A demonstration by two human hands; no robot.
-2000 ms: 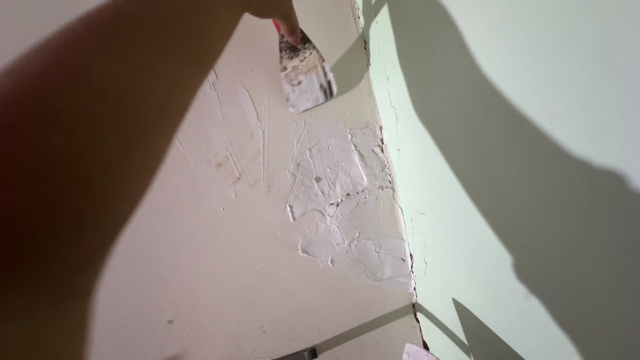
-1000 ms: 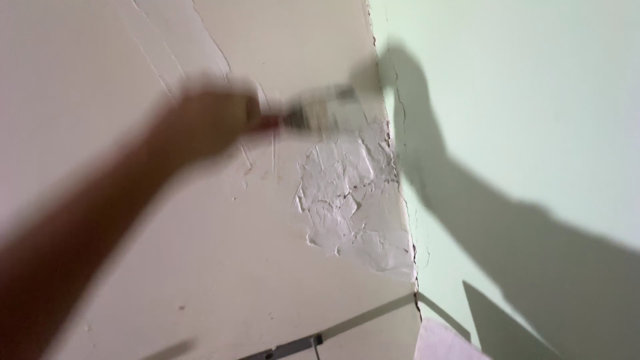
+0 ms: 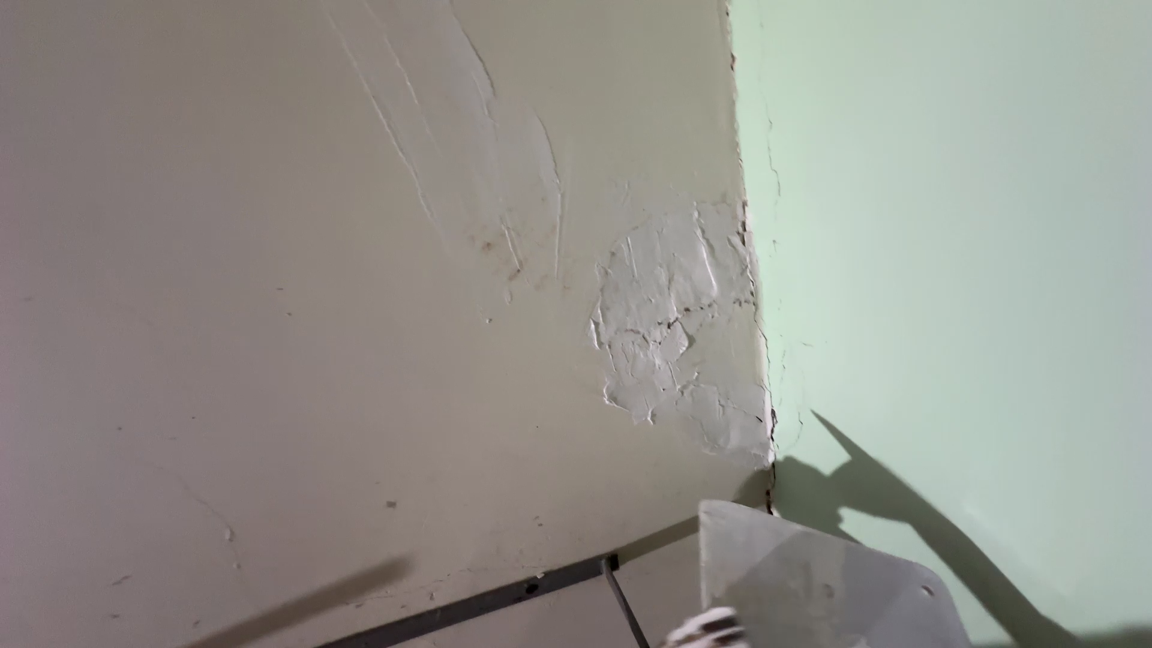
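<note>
A rough patch of whitish filler (image 3: 666, 333) covers the pale surface beside the cracked corner joint (image 3: 763, 360). Thinner smears of filler (image 3: 468, 117) run up and to the left of it. At the bottom right a flat, pale plate with a rounded corner (image 3: 828, 576) rises into view; what holds it is out of frame. Against its lower left edge shows a small, blurred, filler-smeared thing (image 3: 711, 630), possibly the putty knife's blade. Neither of my hands can be seen.
A dark metal bar (image 3: 468, 607) with a thin rod (image 3: 625, 603) crosses the bottom, left of the plate. The green wall (image 3: 972, 225) stands to the right, with fine cracks near the joint and shadows low down.
The hand with the red-handled putty knife, earlier over the filler and the smears, has left the view. The pale plate shows much more at the bottom right.
</note>
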